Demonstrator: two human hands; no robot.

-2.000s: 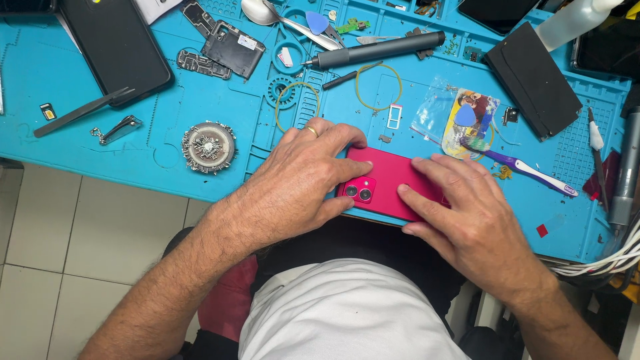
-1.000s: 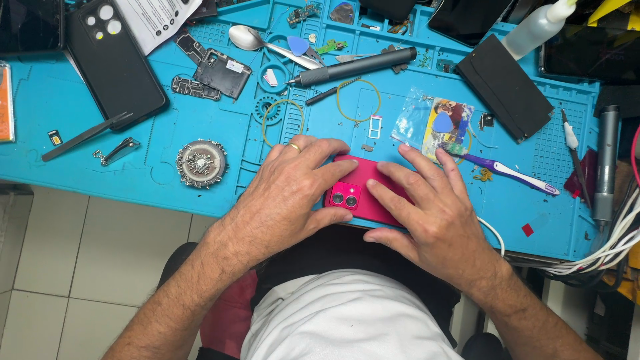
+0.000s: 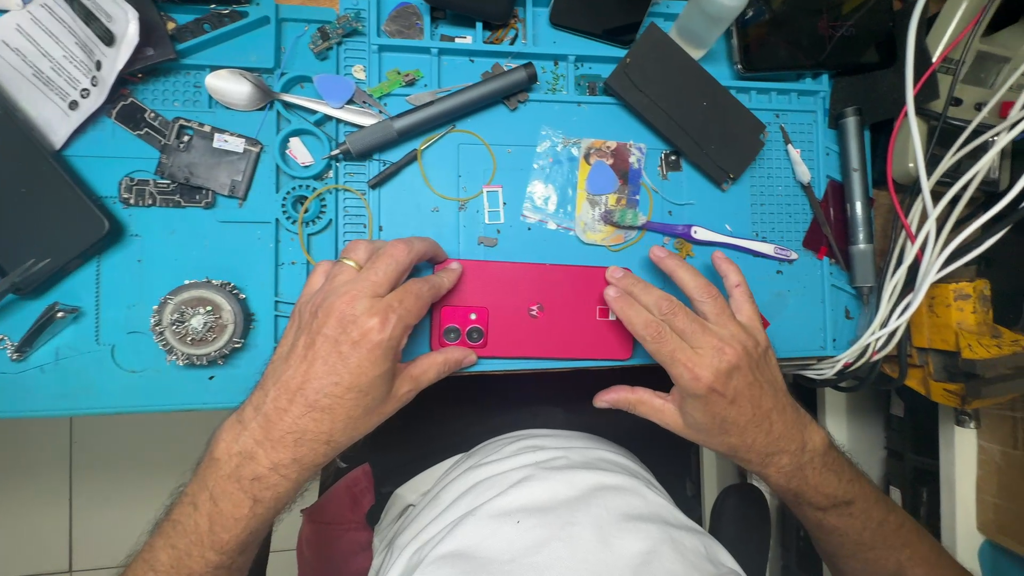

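Note:
A red Motorola smartphone [image 3: 552, 308] lies back side up at the near edge of the blue silicone repair mat [image 3: 416, 216], its two camera lenses toward the left. My left hand [image 3: 352, 320] grips the phone's left end, fingers at the far corner and thumb at the near edge beside the camera block. At the right end, my right hand [image 3: 696, 344] rests its fingertips on the back cover, with the thumb spread away from the phone. Beyond the phone lie a SIM tray [image 3: 493, 205], a toothbrush [image 3: 712, 238] and a blue opening pick [image 3: 602, 178].
A round screw holder [image 3: 200, 322] sits left of my left hand. Farther back are a spoon [image 3: 240, 90], a grey pen-shaped tool [image 3: 440, 110], phone parts [image 3: 208, 156] and a black flat case [image 3: 688, 104]. White cables [image 3: 944, 232] hang at the right, above a yellow clamp [image 3: 952, 344].
My right fingers have drawn back from the middle of the phone to its right end, uncovering more of the back. The left hand still holds the camera end. The view has shifted closer.

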